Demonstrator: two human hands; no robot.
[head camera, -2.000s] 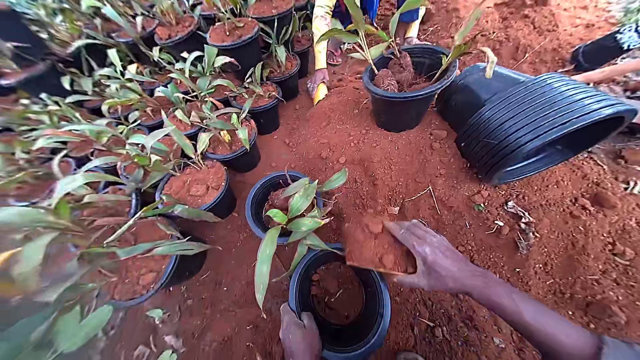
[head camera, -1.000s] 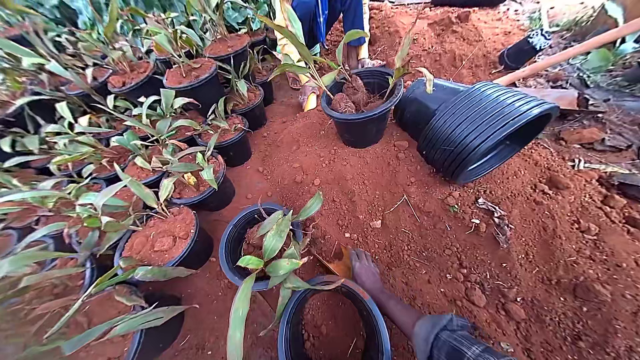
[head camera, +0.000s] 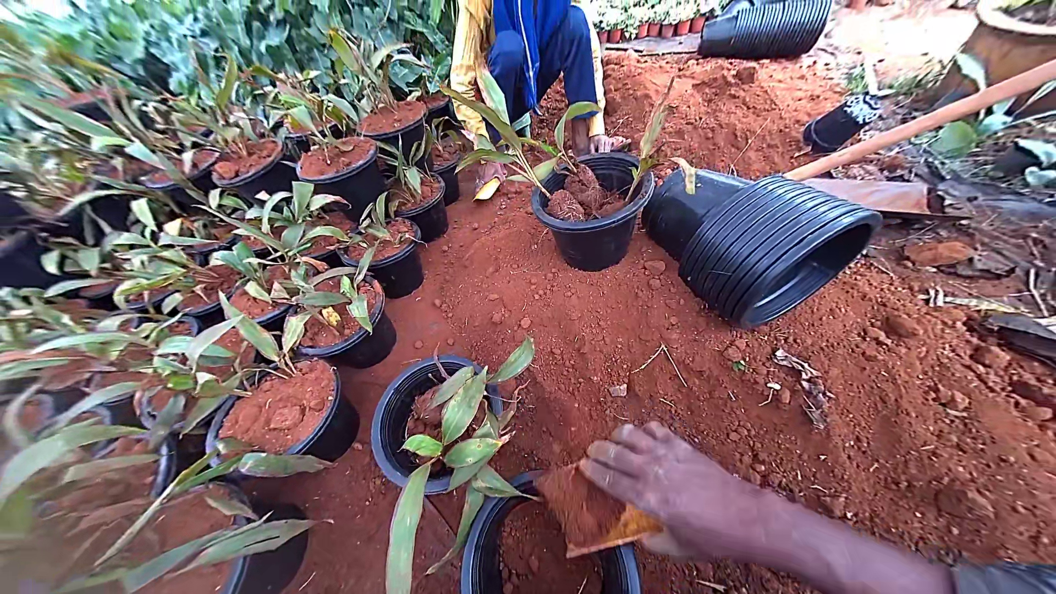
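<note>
My right hand (head camera: 668, 487) grips a flat scoop-like piece (head camera: 590, 507), orange at its edge and covered with red soil, over the right rim of a black plastic pot (head camera: 487, 549). Red soil lies inside that pot. Touching or very near it on the upper left is another black pot (head camera: 388, 421), partly filled, with a leafy young plant (head camera: 462, 412) whose leaves hang over both rims. My left hand is outside the view.
Many potted plants (head camera: 280, 404) crowd the left. Ahead, a black pot (head camera: 590, 243) holds rooted plants beside stacked empty pots (head camera: 767, 256). A person (head camera: 532, 66) crouches behind it, hands near the soil. A wooden handle (head camera: 932, 120) slants at right over loose red soil (head camera: 825, 429).
My right hand went from over the pot down to the soil beside it, and is now back at the rim with the scoop. My left hand, earlier on the pot's rim, has left the view.
</note>
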